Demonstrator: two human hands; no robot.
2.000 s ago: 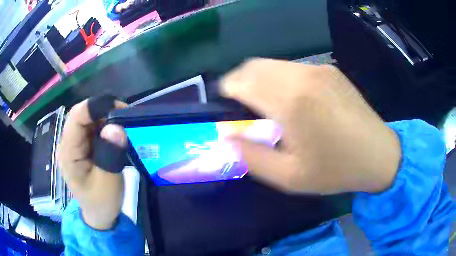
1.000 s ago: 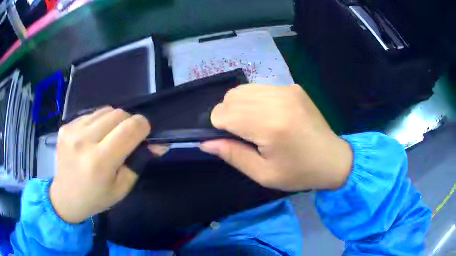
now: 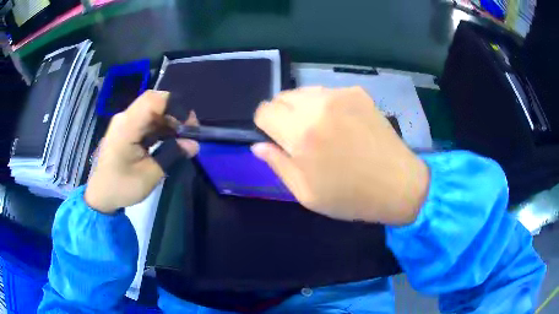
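Note:
A closed tablet (image 3: pixel 245 170) is held tilted above the black foam tray (image 3: pixel 294 245). Its long edge faces up toward me, and its lit screen shows blue-purple below that edge. My left hand (image 3: pixel 132 153) grips the tablet's left end between thumb and fingers, with black finger cots on. My right hand (image 3: pixel 346 153) pinches the upper edge further right, and hides the tablet's right end.
Stacked back covers (image 3: pixel 46 116) with white sheets stand at the left, beside a blue parts bin (image 3: pixel 124 87). Behind the hands lie a dark panel with a white edge (image 3: pixel 220 86) and a white sheet (image 3: pixel 401 101). Tall black stacked trays (image 3: pixel 484 92) stand at the right.
The tablet's lit screen shows again below its upper edge; a second ago it was mostly hidden. Both hands still hold the tablet. The view has shifted, bringing the left stack further in.

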